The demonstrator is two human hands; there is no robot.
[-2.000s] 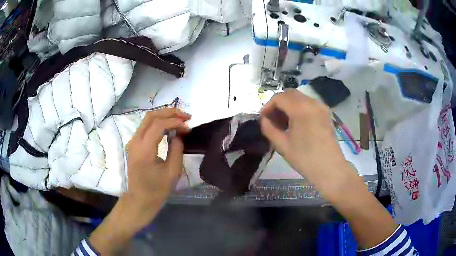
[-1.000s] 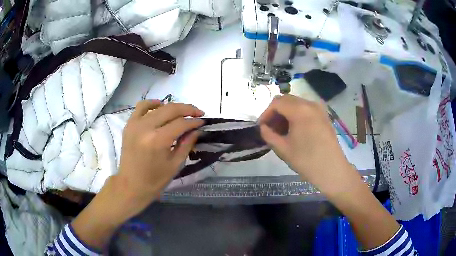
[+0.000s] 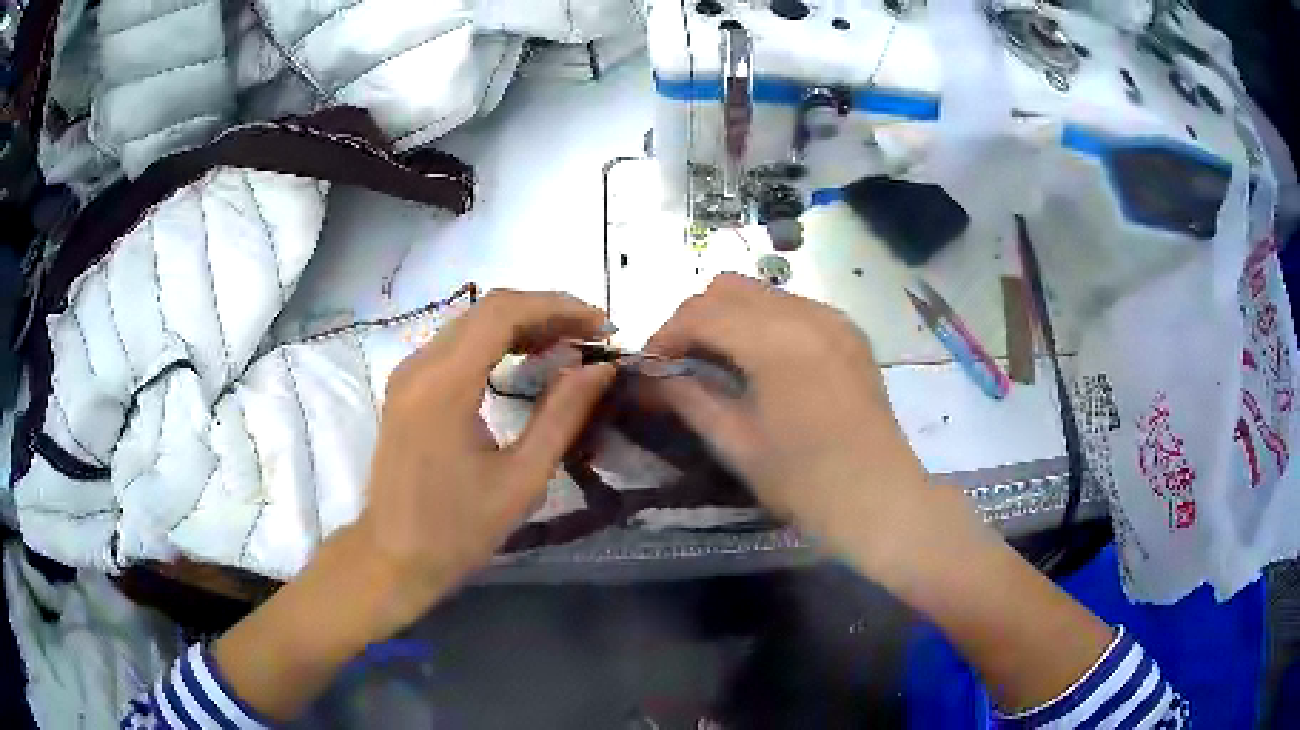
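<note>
My left hand (image 3: 478,421) and my right hand (image 3: 777,392) are close together in front of the sewing machine. Both pinch a dark brown cuff piece (image 3: 663,435) between thumb and fingers. A thin pale edge shows between the fingertips. The brown fabric hangs below my hands in loose loops, partly hidden by them. The white quilted sleeve (image 3: 385,350) lies to the left and reaches under my left hand. The presser foot and needle (image 3: 730,193) stand beyond my right hand, apart from the fabric.
The white jacket body (image 3: 186,328) with a dark brown strip (image 3: 285,139) fills the left. Snips with pink and blue handles (image 3: 962,342), a brown strip (image 3: 1018,328) and a dark flat object (image 3: 908,217) lie right. A plastic bag (image 3: 1162,456) hangs far right.
My right hand has moved left, close to my left hand. The cuff piece, stretched between them a second ago, is now gathered. The machine and table have shifted slightly left in view.
</note>
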